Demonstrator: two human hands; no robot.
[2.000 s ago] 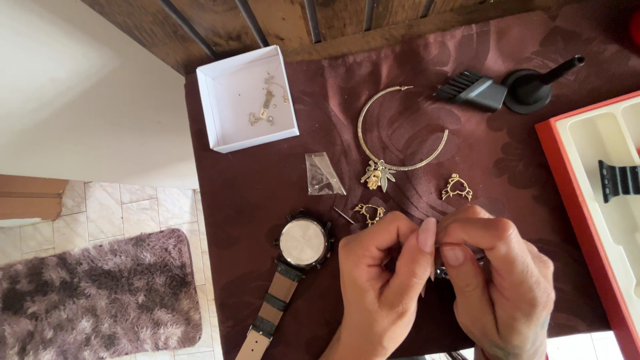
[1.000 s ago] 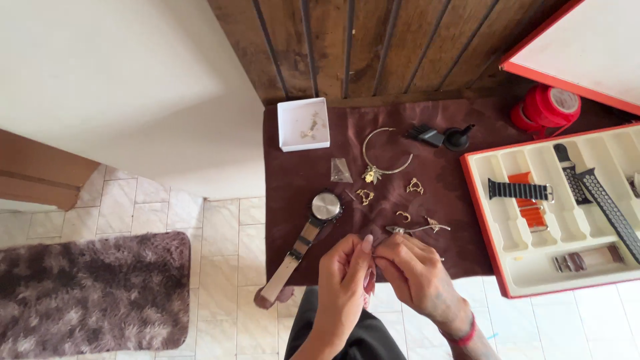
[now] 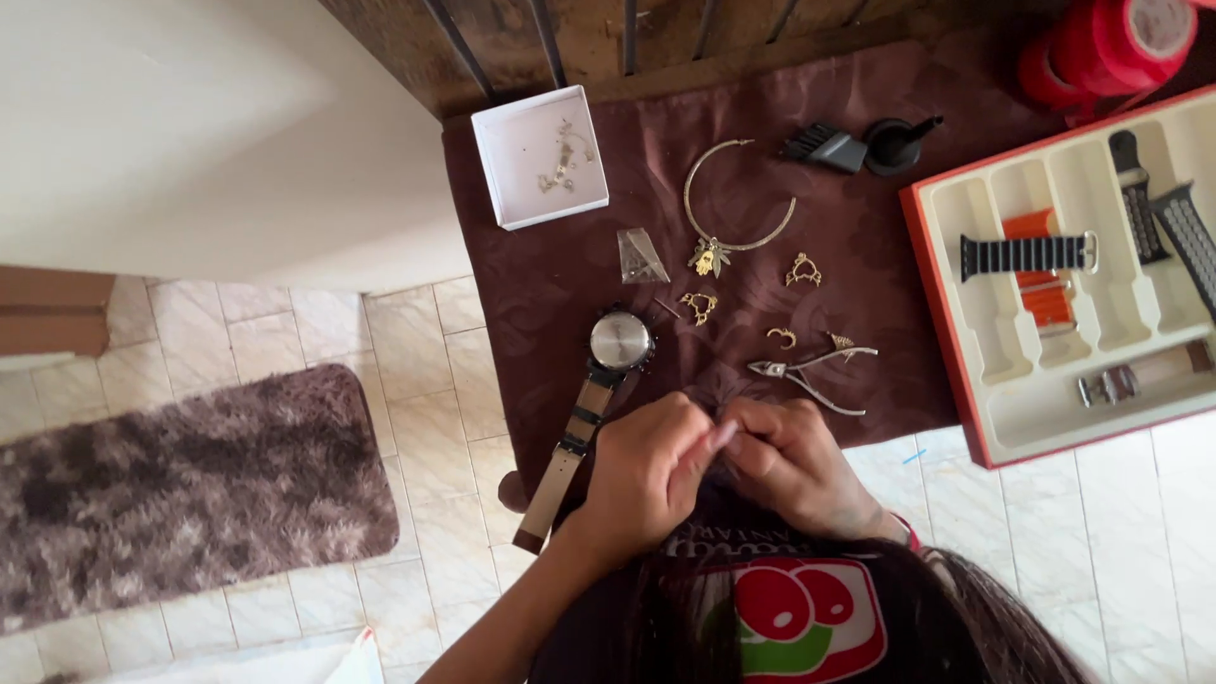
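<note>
My left hand (image 3: pixel 655 465) and my right hand (image 3: pixel 793 465) meet at the front edge of the cloth-covered table, fingertips pinched together; whatever lies between them is hidden. Just beyond the right hand lie metal pliers (image 3: pixel 777 369) with their handles spread, beside a small gold crescent charm (image 3: pixel 782 337). A wristwatch (image 3: pixel 621 340) rests face down near the left hand, its strap reaching toward me. Gold openwork pieces (image 3: pixel 699 307) (image 3: pixel 803 270) lie farther in. Behind them is an open hoop bangle (image 3: pixel 686 195) with a gold hand charm (image 3: pixel 705 258).
A white box (image 3: pixel 540 157) holding fine jewelry stands back left, with a small clear bag (image 3: pixel 642 256) nearer. A black brush head (image 3: pixel 825 146) and a black stand (image 3: pixel 891 145) lie at the back. Right are a red-edged tray (image 3: pixel 964 408) of watch straps and a red container (image 3: pixel 1083 57).
The view has shifted a good deal. Both hands stay pinched together near the front edge; the pliers, largely covered by the hands two seconds ago, now show fully.
</note>
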